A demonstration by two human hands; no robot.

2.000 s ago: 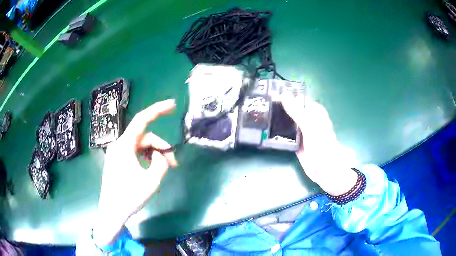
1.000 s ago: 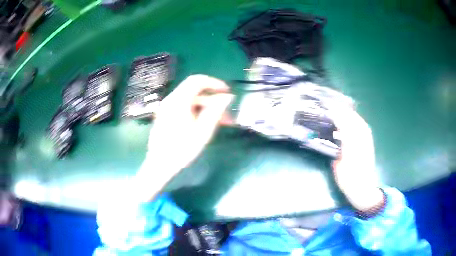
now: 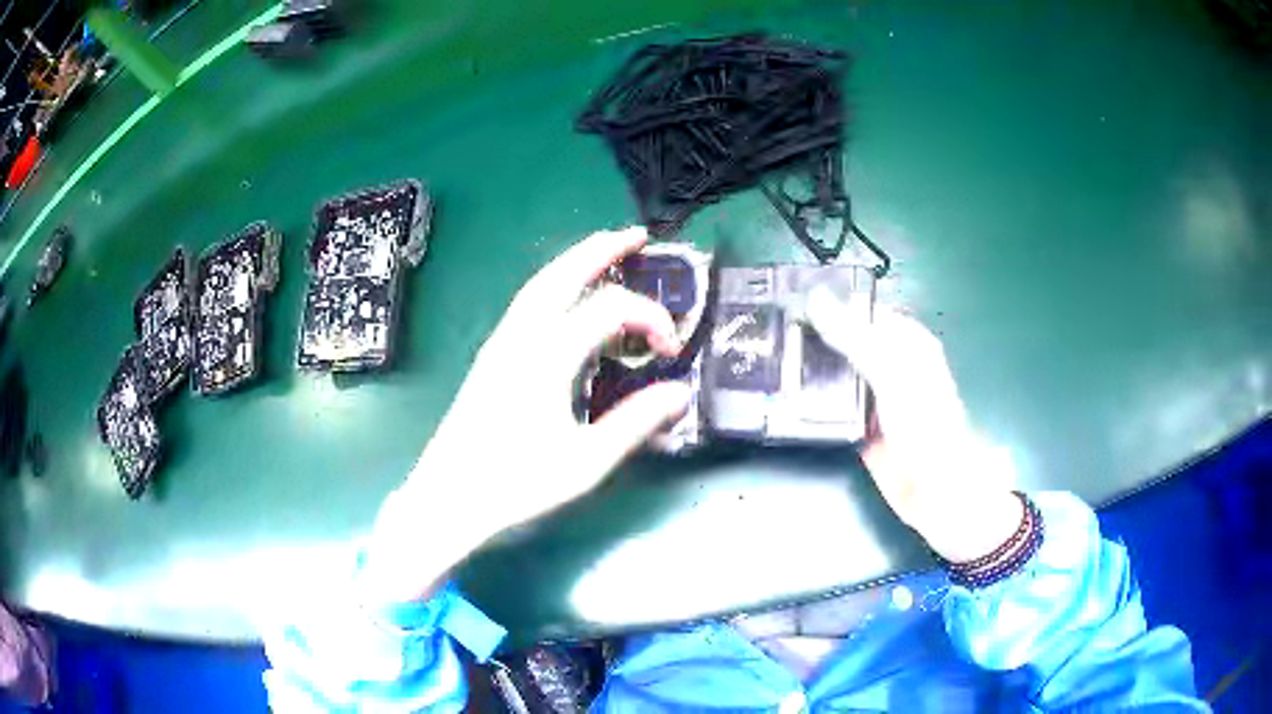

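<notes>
An opened trail camera unit (image 3: 749, 349) lies with its two halves side by side, over the green bench. My right hand (image 3: 914, 405) grips its right half at the outer edge, thumb on the face. My left hand (image 3: 537, 384) is on the left half, with fingers curled over its face and rim and covering much of it. A dark curved band shows between these fingers; whether it is a separate sealing ring I cannot tell. A tangled pile of black sealing rings (image 3: 732, 119) lies just beyond the unit, with loose loops at its right.
Several closed mottled units (image 3: 356, 279) lie in a group at the left on the green bench (image 3: 1060, 279). A dark block (image 3: 290, 31) lies at the far upper left, and a small dark unit (image 3: 49, 265) near the left edge.
My left hand was off the unit, then pinched beside it with a thin dark strand near the fingers; now it is on the left half. My right hand keeps its grip. The view has shifted.
</notes>
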